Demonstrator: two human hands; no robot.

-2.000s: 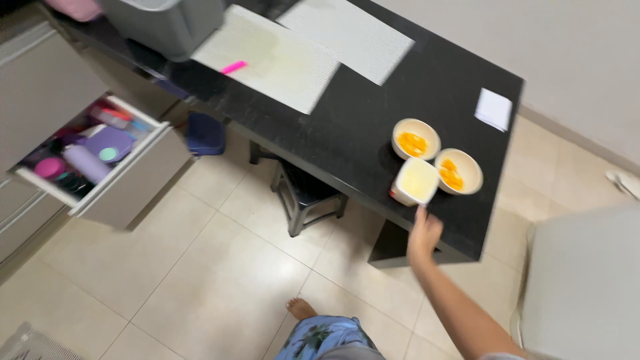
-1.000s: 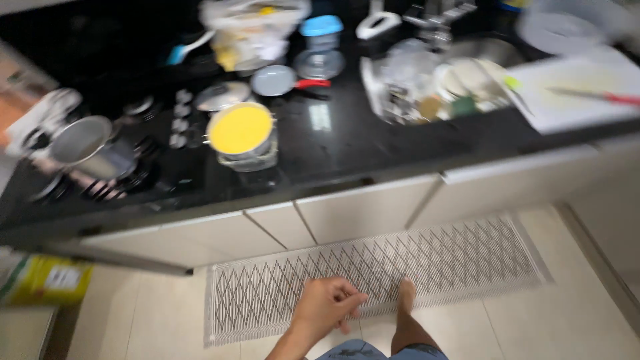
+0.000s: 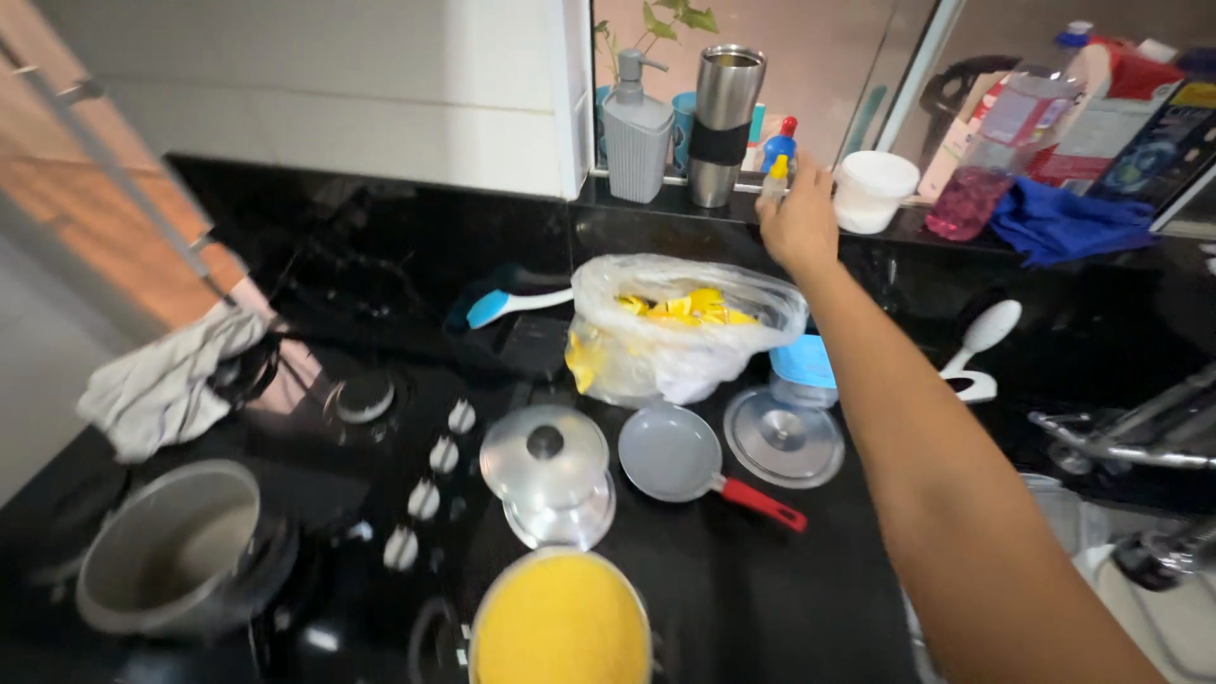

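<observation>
My right hand point(image 3: 803, 214) reaches over the black counter to the window ledge. Its fingers are around or beside a small bottle with a yellow cap point(image 3: 776, 177); whether they grip it is unclear. Just behind stands a blue bottle with a red cap point(image 3: 781, 144). A steel tumbler with a black band point(image 3: 724, 128) is to the left of the hand, and a white lidded tub point(image 3: 873, 192) to the right. Below the hand lies a plastic bag holding yellow peels point(image 3: 679, 328). My left hand is out of view.
A small frying pan with a red handle point(image 3: 671, 453), metal lids point(image 3: 544, 456) and a pot of yellow food point(image 3: 560, 622) sit on the counter. An empty-looking pot point(image 3: 176, 551) stands on the stove at left. A grey soap dispenser point(image 3: 636, 133) and a pink-liquid bottle point(image 3: 978, 195) line the ledge.
The view has moved from a table with two bowls to the stove counter, then closer to the window. My right hand, low over the floor one second ago, is now up at the ledge.
</observation>
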